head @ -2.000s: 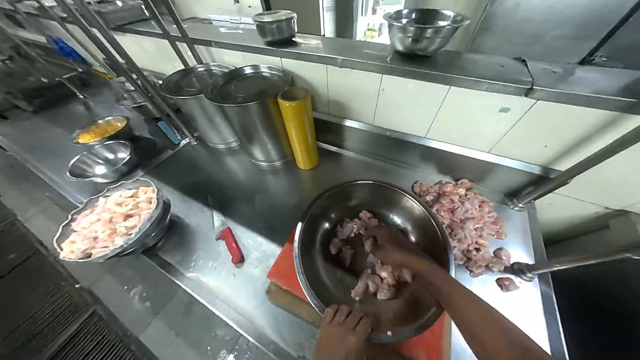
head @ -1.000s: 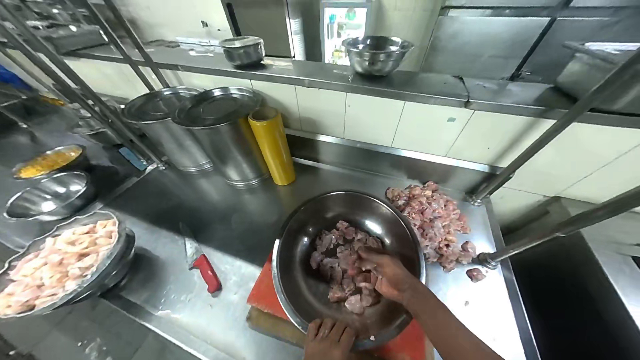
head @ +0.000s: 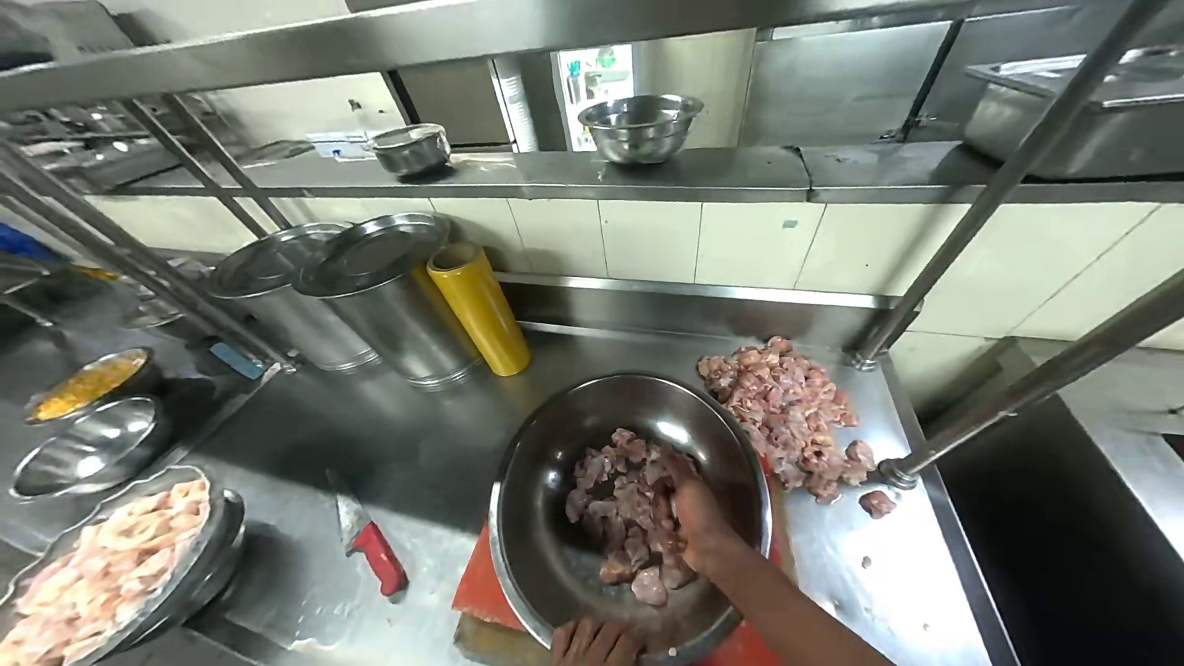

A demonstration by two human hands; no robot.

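Note:
A large stainless steel bowl [head: 555, 444] stands on a red cutting board [head: 483, 583]. Inside it lie raw meat pieces [head: 624, 504]. My right hand [head: 694, 518] reaches into the bowl, its fingers among the meat; whether they close on a piece is hidden. At the bowl's near rim rests my left hand [head: 597, 643], its fingers over the edge. A pile of raw meat pieces [head: 786, 407] lies on the steel counter to the bowl's right. To the left is a knife with a red handle [head: 379, 558].
A bowl of pale raw meat [head: 111, 564] stands at the lower left, near an empty metal bowl [head: 88, 449] and a bowl of yellow food [head: 92, 384]. Lidded steel containers [head: 398, 324] and a yellow roll [head: 486, 314] stand behind. A steel post [head: 980, 213] rises at right.
More meat lies in the bowl than two seconds ago. My right hand has moved within the bowl, while my left hand stays at its near rim. The view has shifted.

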